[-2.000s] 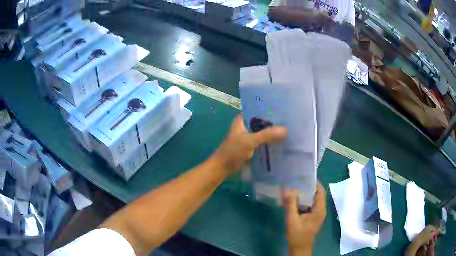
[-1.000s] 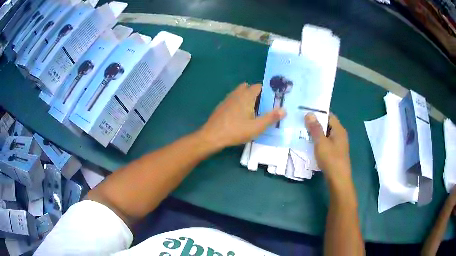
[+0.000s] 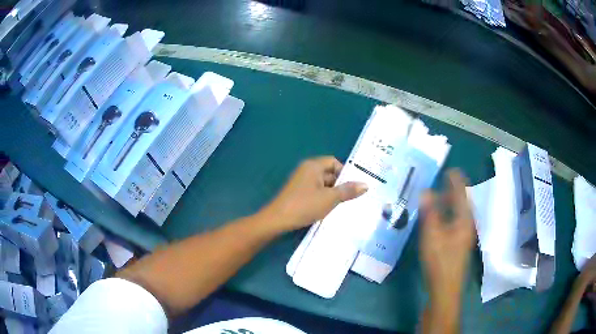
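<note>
Several flat blue-white cartons (image 3: 382,189) lie together in front of me, picture side up, with the printed wand upside down. White rounded flaps point toward me, and notched flaps point away. My left hand (image 3: 317,196) grips the cartons' left edge, thumb on top and fingers partly hidden. My right hand (image 3: 447,212) is blurred beside their right edge. Its fingers look raised and apart, and I see nothing held in it.
Erected cartons (image 3: 140,140) lean in rows at left on the green bench (image 3: 261,124). A loose carton heap (image 3: 29,225) is below the bench edge. A part-open carton (image 3: 539,209) stands at right. Another person's hand (image 3: 585,280) shows at the right rim.
The cartons have been turned end for end, so the printed wand's head now faces me and the notched flaps point away. My right hand has come off the carton face.
</note>
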